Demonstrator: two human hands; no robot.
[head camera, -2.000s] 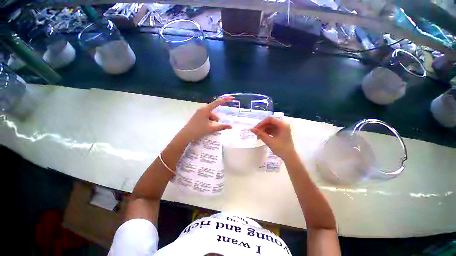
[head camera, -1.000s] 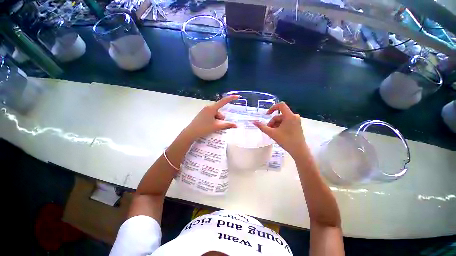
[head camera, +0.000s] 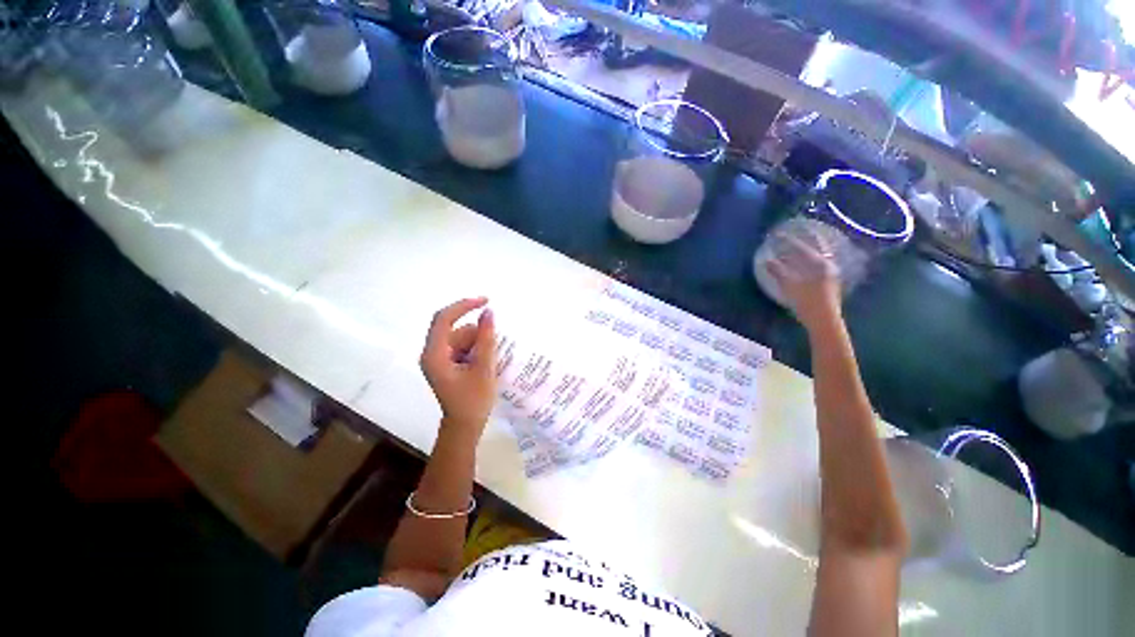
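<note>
A curling printed label sheet lies partly over a flat label sheet on the cream bench. My left hand is at the curling sheet's left edge; its thumb and index fingertips point up, and its lower fingers seem to hold that edge. My right hand reaches over the dark green belt and is on the whitish part of a clear container. This container's rim points to the upper right. The right fingers are blurred.
Another clear container lies on its side on the bench, partly behind my right forearm. More containers stand on the belt. A cluttered shelf is beyond. An open brown carton and a red object are below the bench.
The container in front of me has gone from the bench; my right hand is now on one over the belt. My left hand has moved left with the curling sheet's edge. The view has turned.
</note>
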